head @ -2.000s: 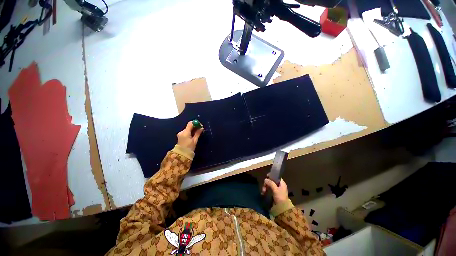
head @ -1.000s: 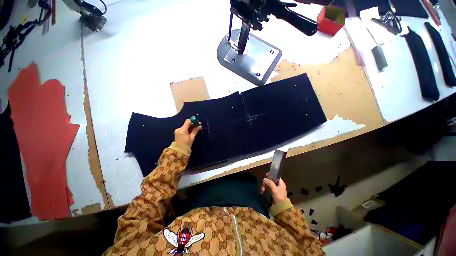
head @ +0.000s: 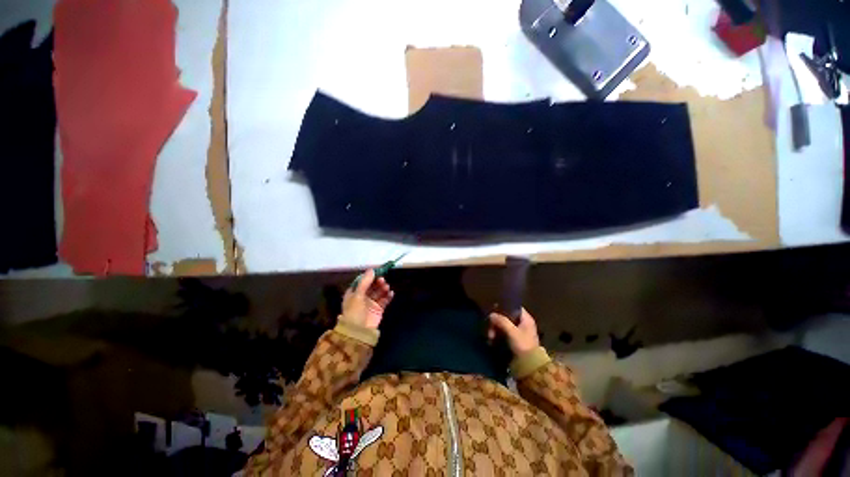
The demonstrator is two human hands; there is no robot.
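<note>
The dark cut panel stack [head: 503,168] lies flat near the table's front edge, with small pale marks on its top. My left hand [head: 369,300] is in front of the table edge, below the stack's left part. It holds the awl [head: 377,273] by its green handle, the thin metal point aimed up and right, clear of the cloth. My right hand [head: 515,332] holds a flat grey steel bar [head: 515,287] upright in front of the table edge, its top near the edge. The bar does not touch the stack.
The cutting machine's grey baseplate [head: 596,51] stands behind the stack. A cardboard piece [head: 445,74] lies behind it. Coral-red cut pieces [head: 116,140] lie at left. A red box [head: 738,35], a small grey bar [head: 800,127] and a clamp [head: 825,73] are at right.
My left hand has drawn back off the stack towards my body, and the awl's metal point now shows. My right hand still holds the bar. The view has tilted down and shifted left.
</note>
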